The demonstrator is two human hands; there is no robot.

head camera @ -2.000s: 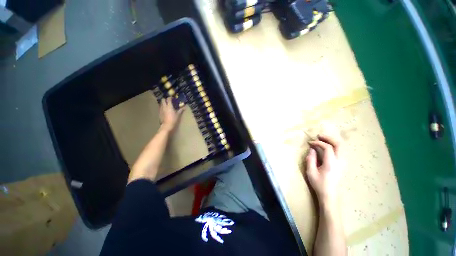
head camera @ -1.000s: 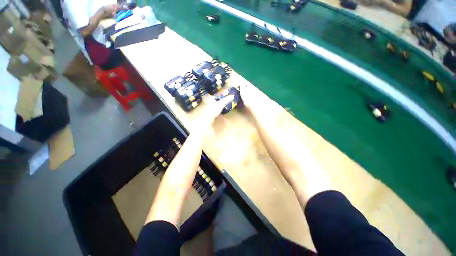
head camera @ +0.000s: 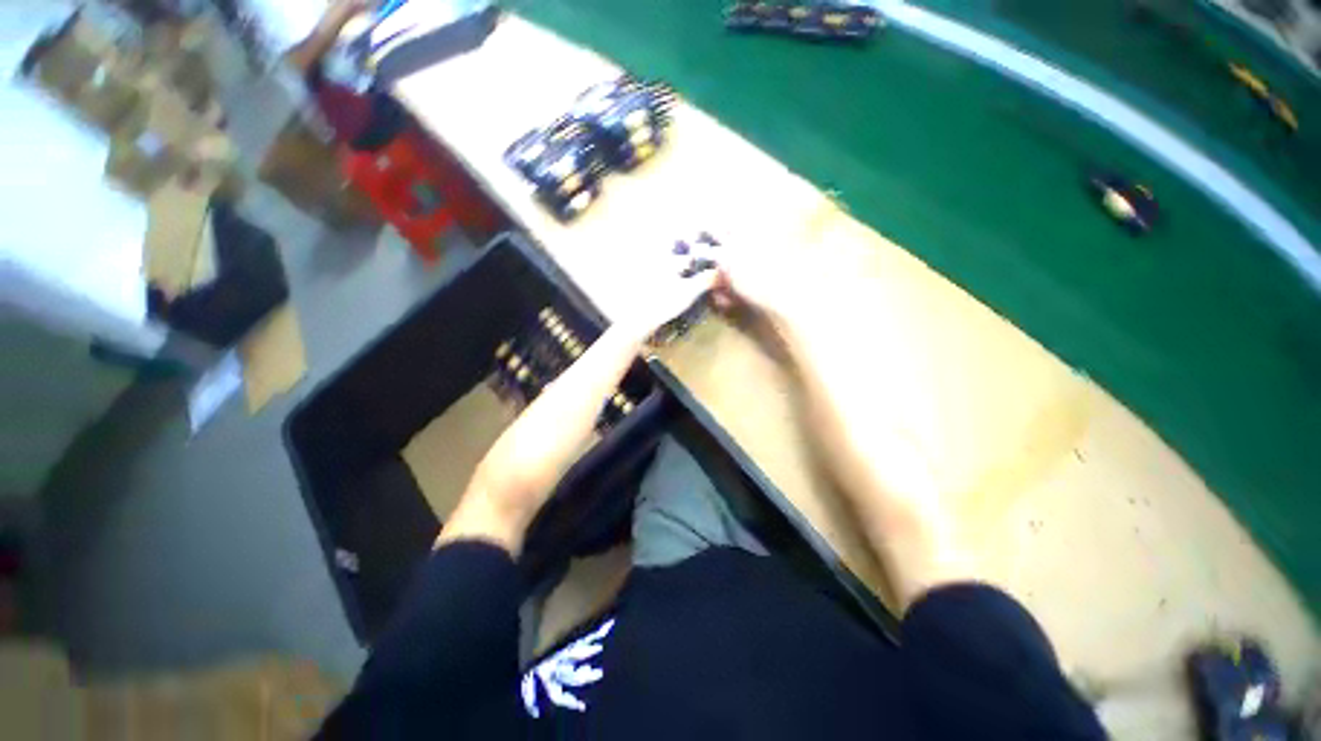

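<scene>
My left hand (head camera: 678,297) and my right hand (head camera: 729,294) are together over the bench near its tote side. They hold small black corded units (head camera: 697,256), blurred; the fingers and the exact number of units are hard to make out. A pile of black units (head camera: 594,141) with pale labels lies on the bench beyond my hands. The black tote (head camera: 322,478) stands left of the bench. Packed units (head camera: 539,352) with yellowish labels lie in it beside a bare part of the cardboard pad (head camera: 461,442). My left forearm hides part of the tote.
The cardboard-covered bench (head camera: 1000,420) runs along the green conveyor (head camera: 927,174), which carries scattered units (head camera: 1124,203). A black item (head camera: 1236,692) lies at the bench's lower right. A red stool (head camera: 407,188), cartons (head camera: 160,130) and another person's arm (head camera: 322,41) are at the upper left.
Both hands have moved back from the pile toward me with black units between them. The view has shifted, so the tote and pile appear higher and further right.
</scene>
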